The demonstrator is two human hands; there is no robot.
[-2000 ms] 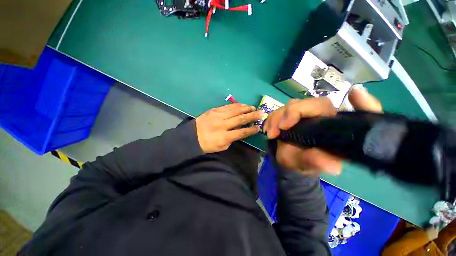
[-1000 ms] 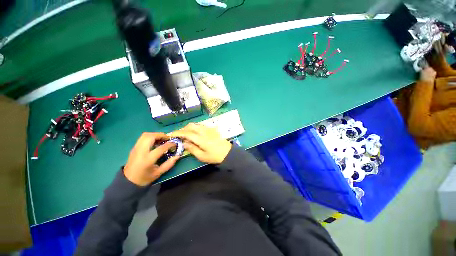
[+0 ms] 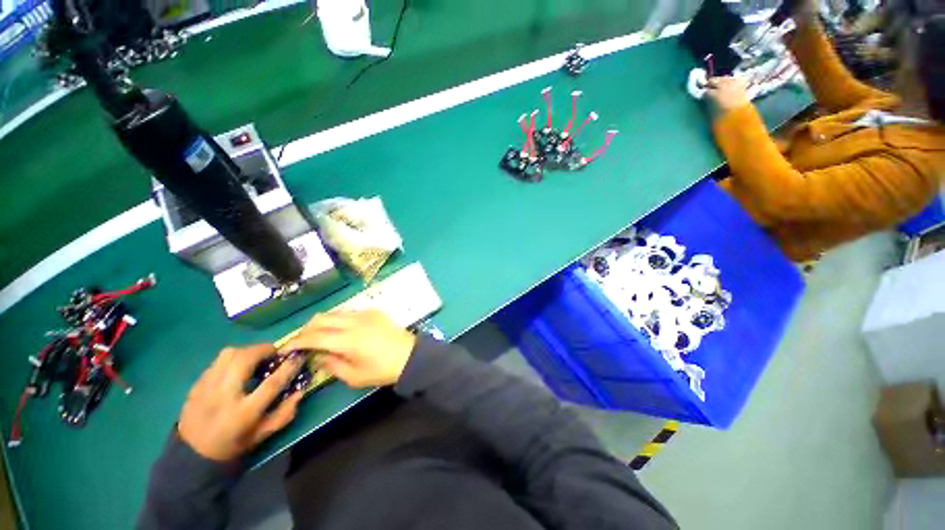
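A small dark circuit board (image 3: 297, 377) lies at the left end of the yellow fixture plate (image 3: 402, 294), partly covered by my fingers. My left hand (image 3: 236, 404) holds the board from the left with curled fingers. My right hand (image 3: 355, 346) lies over the plate, its fingertips at the board's upper right edge. The black electric screwdriver (image 3: 212, 186) hangs untouched, its lower end in front of the screw feeder (image 3: 278, 280). Screws cannot be made out.
A clear bag of yellowish parts (image 3: 361, 240) lies right of the feeder. Boards with red leads lie at left (image 3: 88, 352) and back right (image 3: 544, 148). A blue bin (image 3: 762, 311) with white housings stands below the bench edge. A person in an orange sleeve (image 3: 772, 171) works at right.
The view has turned right, so the bench things sit further left. Two seconds ago my right hand held the screwdriver at the board; it now hangs free, and both hands are at the board.
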